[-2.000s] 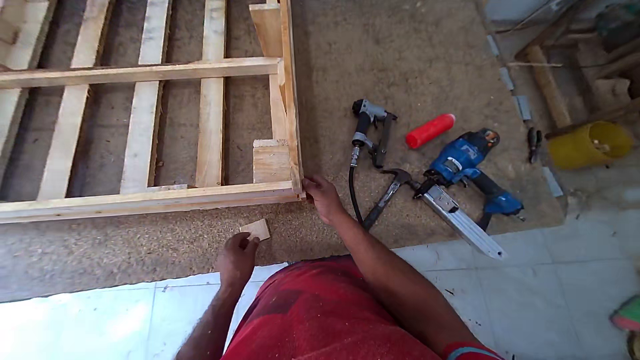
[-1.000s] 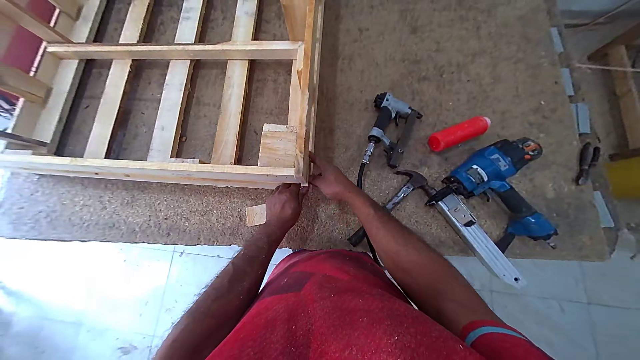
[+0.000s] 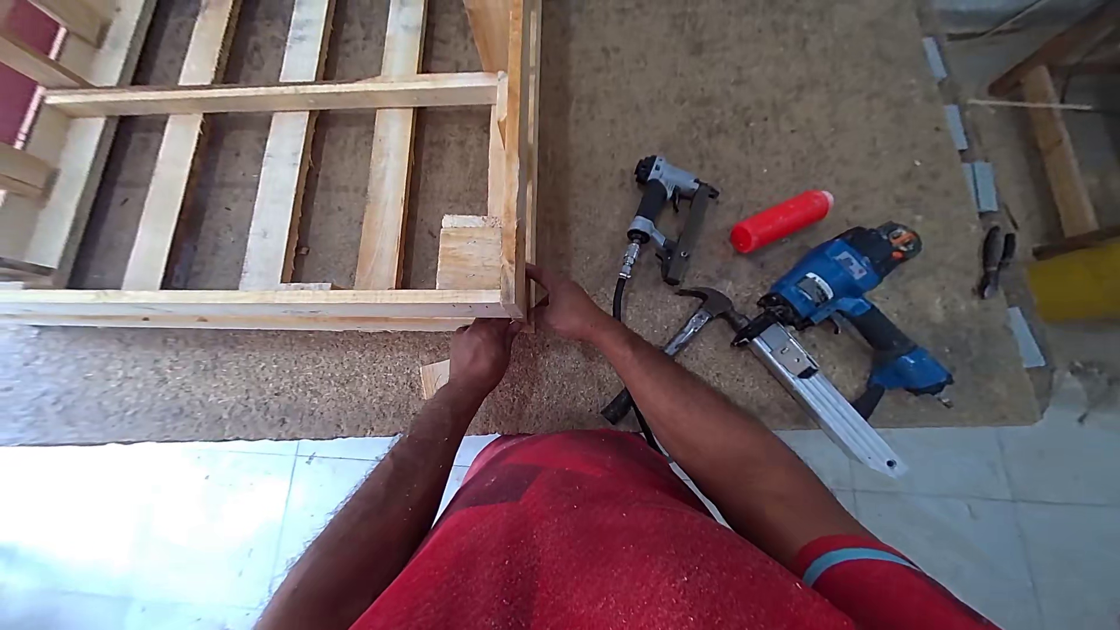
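A slatted wooden frame [image 3: 254, 302] lies on the particle-board tabletop, its near right corner between my hands. My left hand [image 3: 481, 354] is at the underside of that corner, its fingertips hidden below the front rail. Against the outer side of the same corner rests my right hand [image 3: 564, 302], thumb and fingers partly hidden by the wood. Whether either hand grips something cannot be told. A small wooden block [image 3: 434, 379] lies on the board just left of my left hand, partly behind it. To the right of my right forearm is a claw hammer [image 3: 691, 331].
A grey pneumatic stapler [image 3: 669, 210] with its black hose lies right of the frame. Beyond the hammer are a red bottle [image 3: 781, 221] and a blue pneumatic nailer [image 3: 831, 280]. Pliers [image 3: 993, 261] lie near the board's right edge [image 3: 1037, 411], beside a yellow bucket [image 3: 1076, 280].
My left hand has moved from the small wooden block up to the frame's corner. My right hand has stayed at that corner. The view has shifted closer.
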